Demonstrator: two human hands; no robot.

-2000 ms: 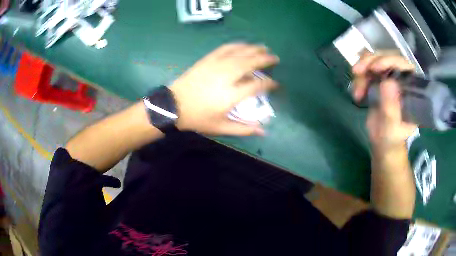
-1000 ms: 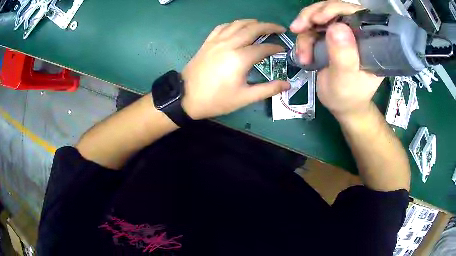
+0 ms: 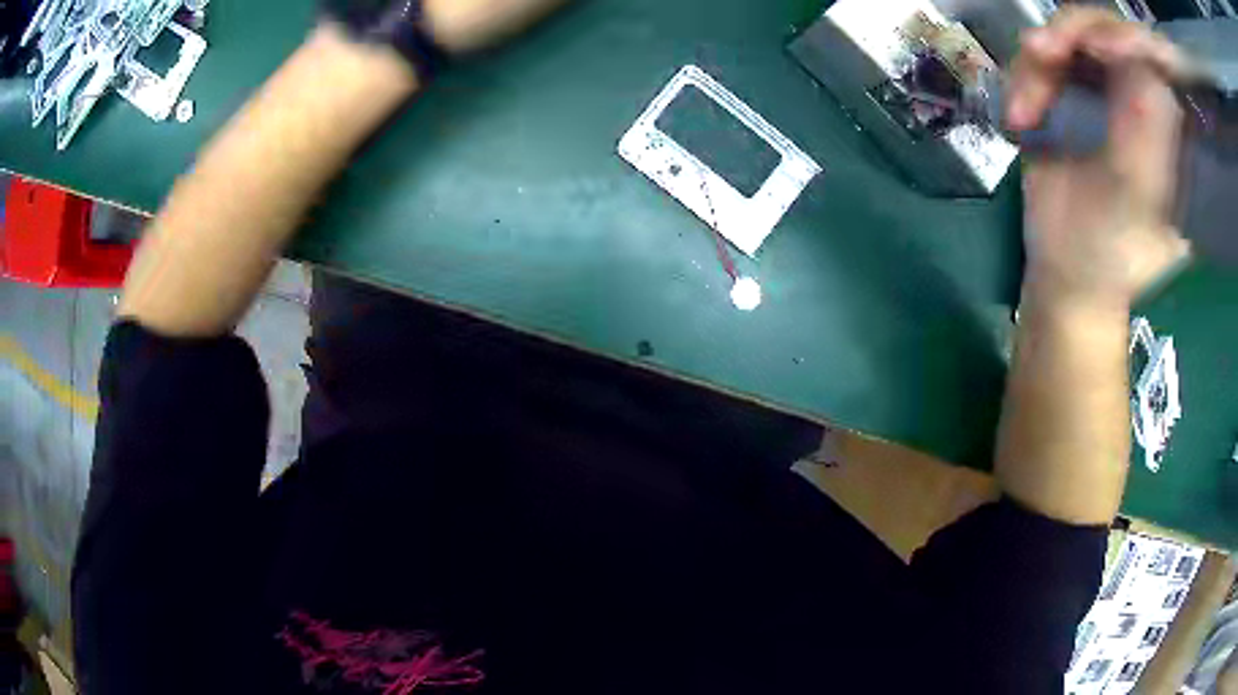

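Note:
A white plastic frame (image 3: 760, 213) with a rectangular window lies tilted on the green bench. A red and dark wire runs from it to a small white disc (image 3: 745, 292) on the bench. My right hand (image 3: 1100, 149) is blurred at the upper right, closed around the electric screwdriver (image 3: 1206, 183), beside the screw feeder (image 3: 916, 84). My left forearm with the black watch reaches past the top edge; my left hand is out of the picture.
A pile of white frames (image 3: 102, 54) lies at the far upper left. Set-aside frames (image 3: 1154, 394) lie on the right. A red stool (image 3: 48, 234) stands left of the bench. A cardboard box with printed parts (image 3: 1134, 611) is at the lower right.
My left hand has left the frames and moved up out of view. My right hand has carried the screwdriver right, to the feeder. A single frame with a disc now lies mid-bench.

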